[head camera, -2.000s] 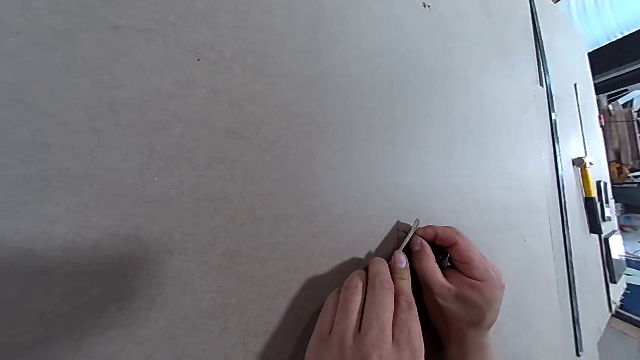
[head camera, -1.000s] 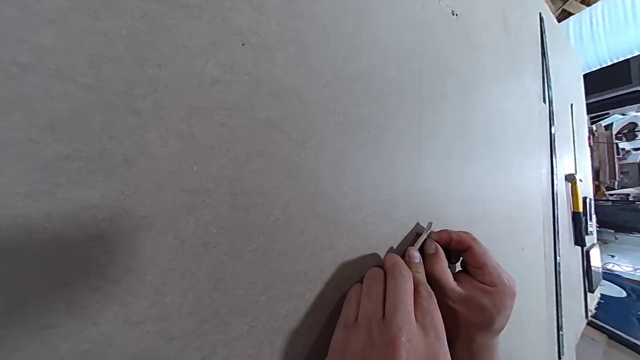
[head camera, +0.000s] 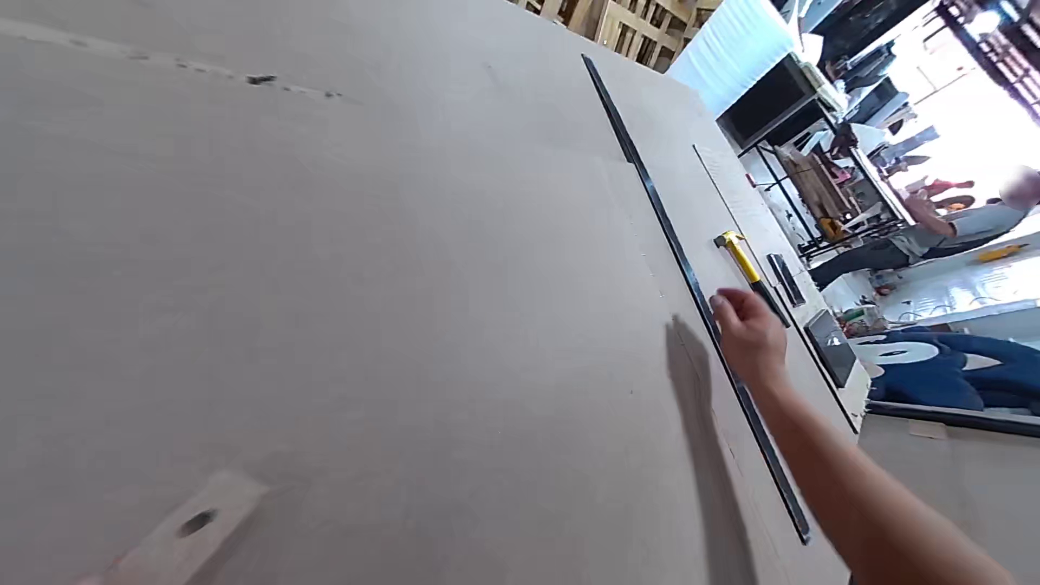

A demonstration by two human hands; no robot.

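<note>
At the bottom left edge, a blurred bit of my left hand (head camera: 96, 578) shows at the end of a pale flat piece with a dark oval hole (head camera: 215, 497), apparently gripping it. My right hand (head camera: 751, 333) reaches in from the lower right, its fingers curled, above a long dark metal strip (head camera: 674, 244). Whether something small is inside those fingers cannot be seen. Just beyond the hand lies a claw hammer (head camera: 741, 258) with a yellow and black handle, partly behind the hand. All of this is over a wide pale board (head camera: 447, 284).
A thin dark strip (head camera: 719, 191) and two dark flat objects, one small (head camera: 785, 279) and one larger (head camera: 830, 348), lie along the far right side. Wooden pallets (head camera: 642, 28) stand past the board's edge. A person (head camera: 967, 223) is beside a cluttered rack in the background.
My hands were together on a small thin piece and are now far apart, the right one near the hammer and the left one at the lower left. The view has swung widely.
</note>
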